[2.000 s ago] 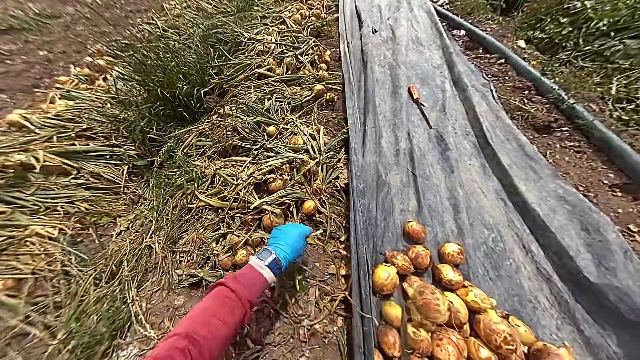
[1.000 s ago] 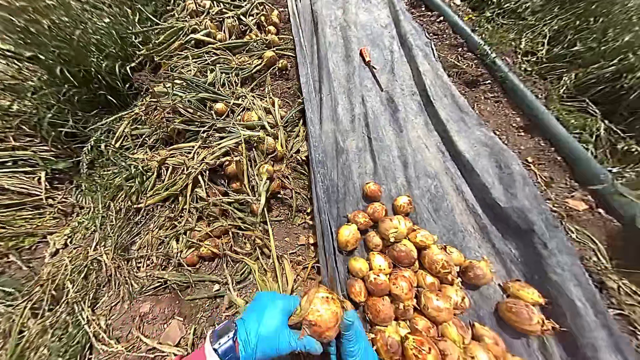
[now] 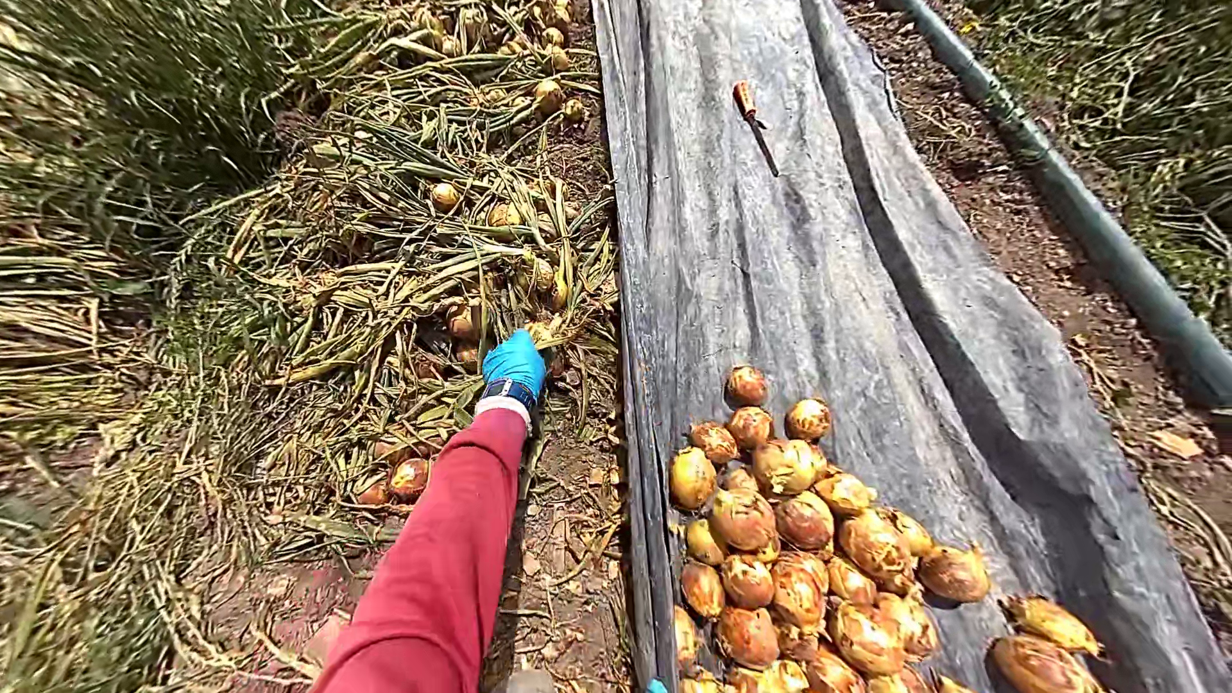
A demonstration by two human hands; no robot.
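My left hand (image 3: 516, 368), in a blue glove with a watch at the wrist, reaches down into the dried onion tops (image 3: 385, 318) left of the cloth. Its fingers are turned away, so their grip is hidden. Onions (image 3: 464, 320) lie among the leaves beside it. Only a blue-gloved fingertip of my right hand (image 3: 656, 685) shows at the bottom edge. A heap of onions with brown skins (image 3: 799, 587) lies on the grey fabric sheet (image 3: 770, 279). Farther up the sheet rests a knife with an orange-red handle (image 3: 744, 100).
A green-grey hose or pipe (image 3: 1107, 226) runs along the right side over bare soil. Tall grass (image 3: 144, 87) grows at the upper left. More onions (image 3: 549, 94) with their tops lie in the row along the sheet's left edge.
A second ago both gloved hands were around an onion by the heap; now my left hand is out in the onion tops and my right hand is almost out of view.
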